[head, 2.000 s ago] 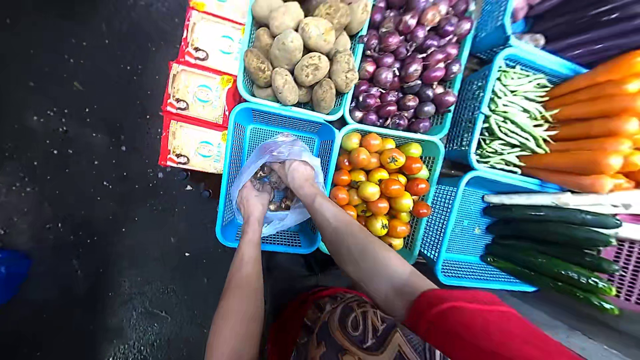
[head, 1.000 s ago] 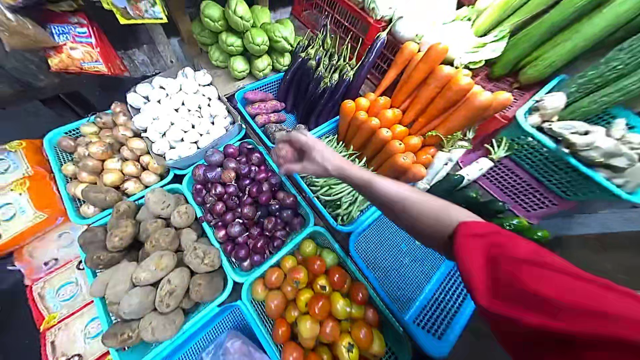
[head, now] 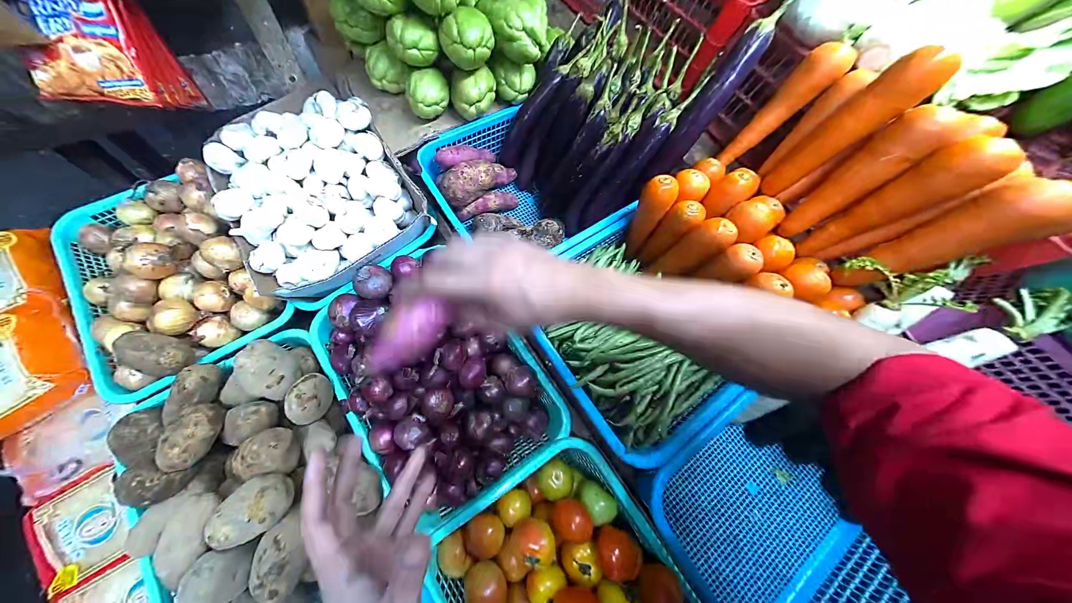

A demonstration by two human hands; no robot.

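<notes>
My right hand (head: 494,280), reaching in from the right, grips a purple sweet potato (head: 410,333) above the basket of red onions (head: 456,402); both are blurred by motion. Low in the view, my left hand (head: 364,528) is spread with its fingers apart, over the edge between the potatoes (head: 251,511) and the tomatoes (head: 536,544), holding nothing. More purple sweet potatoes (head: 473,180) lie in a blue basket beyond my right hand, beside the eggplants (head: 586,126).
Brown onions (head: 176,285) and a box of white eggs or bulbs (head: 310,188) stand at the left. Green beans (head: 641,377) and carrots (head: 871,159) are at the right, chayotes (head: 465,38) at the back. A blue mesh basket (head: 737,502) stands right of the tomatoes.
My right hand has moved from near the sweet potatoes to above the red onions, with a sweet potato in it. My left hand has come into view. The view has shifted from two seconds ago.
</notes>
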